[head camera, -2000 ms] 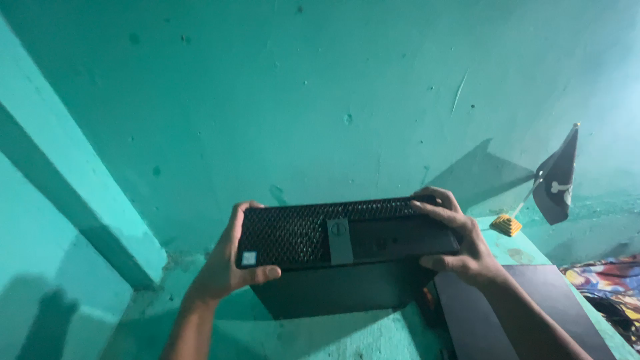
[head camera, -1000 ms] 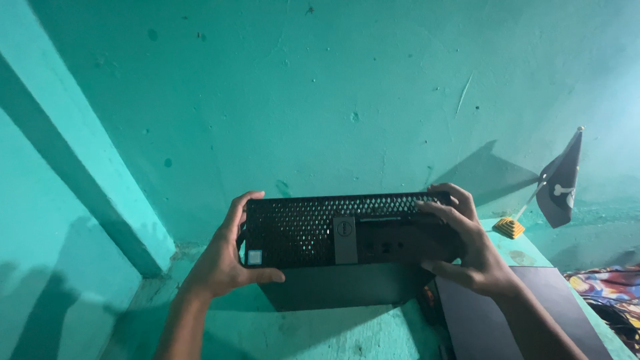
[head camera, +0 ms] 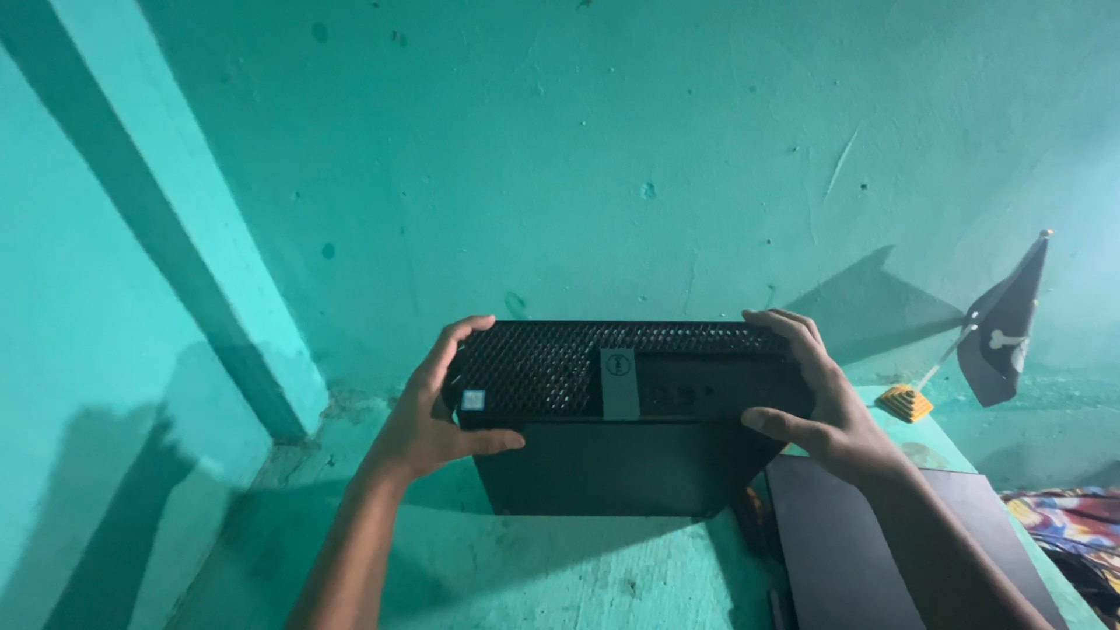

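A black Dell desktop computer case (head camera: 604,468) is in the middle of the view, its perforated front bezel (head camera: 534,367) turned up toward me. A grey strip with a round logo crosses the bezel, and a small pale sticker sits at its lower left corner. My left hand (head camera: 437,416) grips the left end, thumb on the near edge and fingers over the far edge. Around the right end is my right hand (head camera: 818,402), its thumb also on the near side and its fingers over the top. The underside and rear of the case are hidden.
To the right lies a dark flat panel or closed laptop (head camera: 840,534) on the teal surface (head camera: 612,577). Behind it stands a small black flag (head camera: 1002,337) on a yellow base (head camera: 906,402). Patterned cloth (head camera: 1072,521) and cables are at far right. A teal wall rises behind the case.
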